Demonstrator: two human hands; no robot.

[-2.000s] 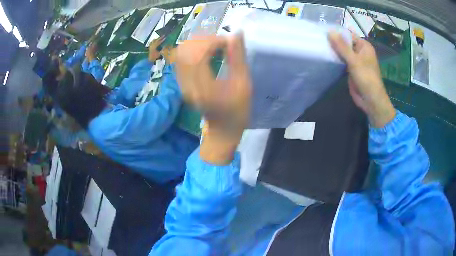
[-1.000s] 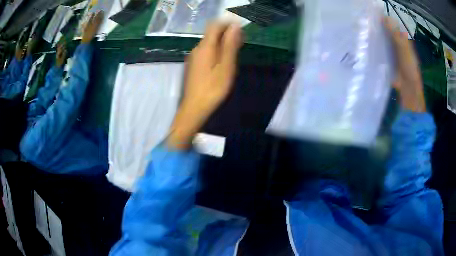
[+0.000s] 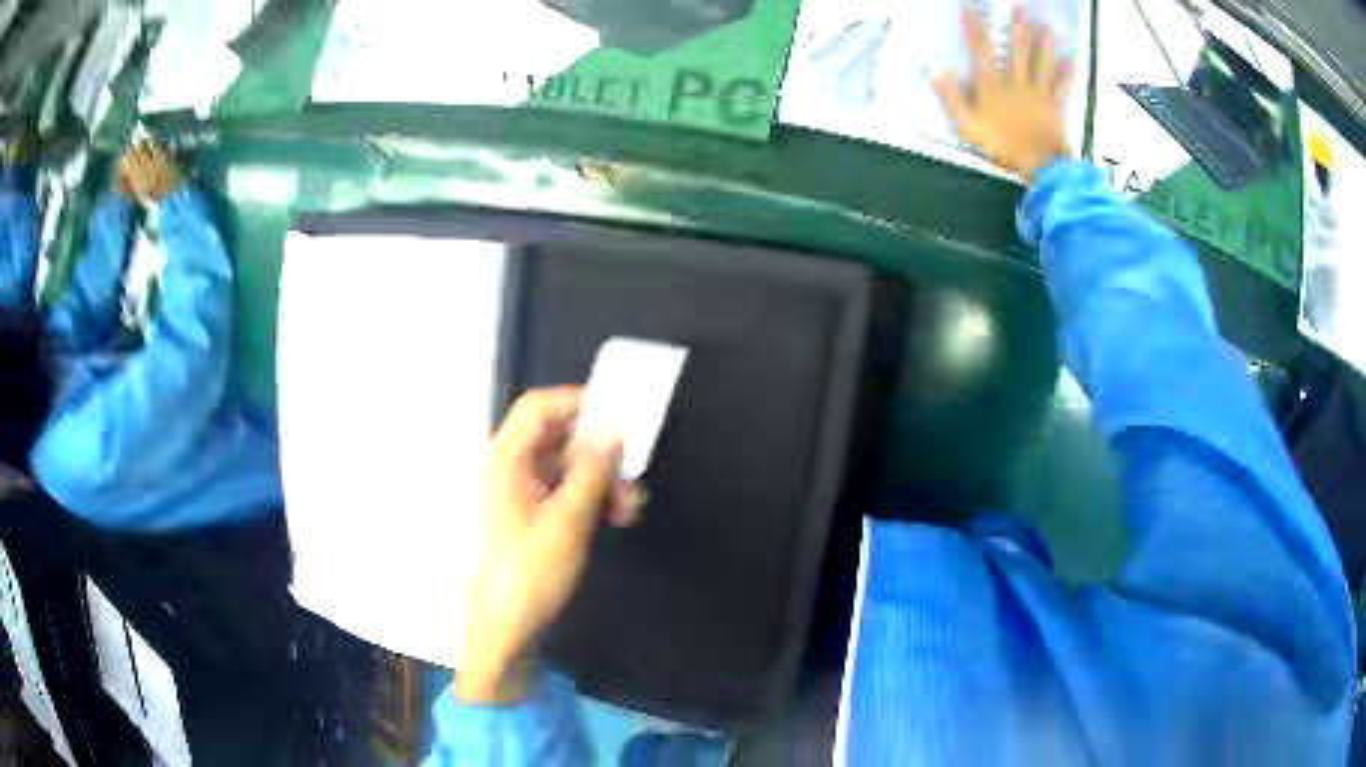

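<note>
A black two-pocket tray (image 3: 764,599) lies on the green bench in front of me. A white protective bag (image 3: 393,435) fills its left pocket; the right pocket is bare black. My left hand (image 3: 542,487) holds a small white label (image 3: 635,402) between thumb and fingers above the right pocket. My right hand (image 3: 1019,90) is spread, palm down, on a whitish, glossy bagged item (image 3: 887,63) in the open box part on the raised row. The far edge of that item is cut off by the picture's top.
Green and white retail boxes (image 3: 659,83) line the raised row, with another (image 3: 1213,150) right of my right hand. The green bench (image 3: 959,375) shows right of the tray. A blue-sleeved person (image 3: 165,405) works at the left. White-edged black items (image 3: 132,659) stand lower left.
My right hand has moved up and away with the translucent sleeve from above the bench to the box row. My left hand has picked up the white label from the tray.
</note>
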